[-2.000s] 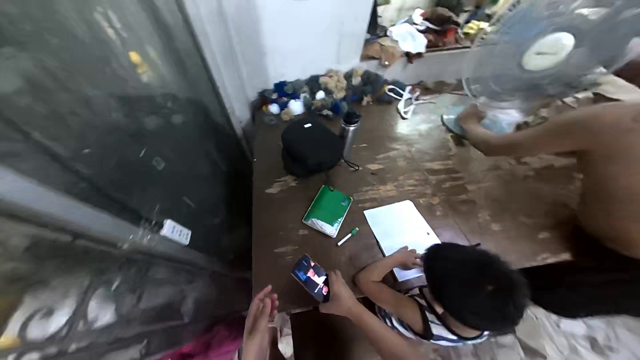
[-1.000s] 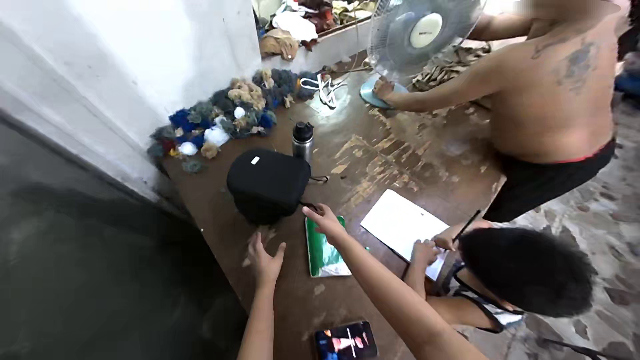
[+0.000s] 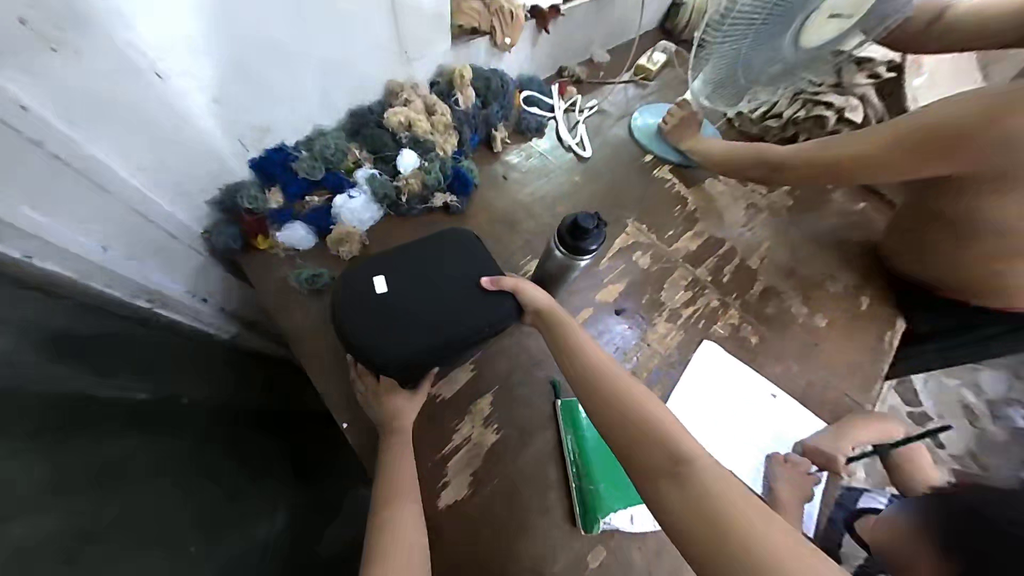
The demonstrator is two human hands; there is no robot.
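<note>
A rounded black case with a small white tag is between my hands on the worn brown table. My left hand grips its lower edge from the near side. My right hand holds its right end, thumb on top and the other fingers hidden beneath. Just behind my right hand stands a steel bottle with a black lid. A green notebook lies nearer to me, partly under my right forearm.
Tangled yarn bundles line the wall, beside a white strap. At right, one person's hand rests on the light-blue base of an electric fan. Another person, holding a dark pencil, leans over white paper.
Both my hands have come onto the black case, which they were beside one second ago. The phone seen earlier at the near edge is out of view.
</note>
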